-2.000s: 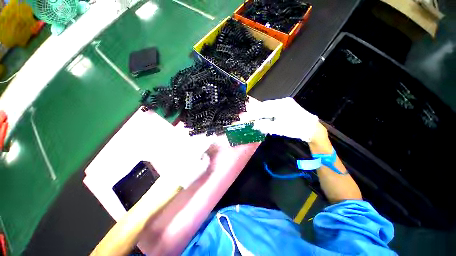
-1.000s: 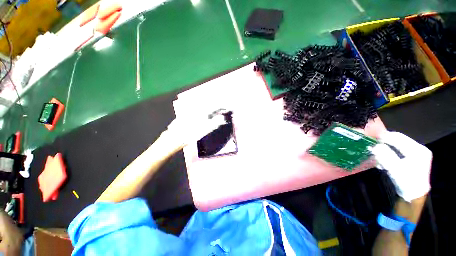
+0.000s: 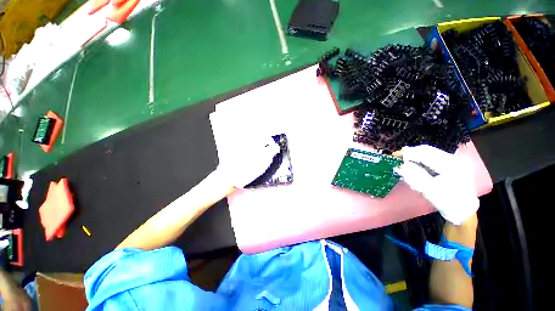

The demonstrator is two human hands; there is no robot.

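My right hand (image 3: 441, 181), in a white glove with a blue wrist strap (image 3: 449, 251), holds a green circuit board (image 3: 367, 172) by its right edge, over the pink mat (image 3: 292, 222). My left hand (image 3: 248, 163), also in a white glove, is on a black housing (image 3: 281, 169) on the mat and covers its left part. Its fingertips are hard to make out against the bright mat. A large heap of black comb-like pieces (image 3: 404, 91) lies at the mat's back right, just behind the board.
A yellow-edged bin (image 3: 481, 119) and an orange bin (image 3: 528, 42) of black pieces stand at the back right. A black closed unit (image 3: 313, 18) is on the green belt (image 3: 201, 54). Orange-red pads (image 3: 57, 208) lie left. Another person's hand (image 3: 13, 293) shows bottom left.
The view has swung left since the first frame. My right hand has brought the board leftward, closer to the housing. My left hand has gone from the mat's middle to the housing.
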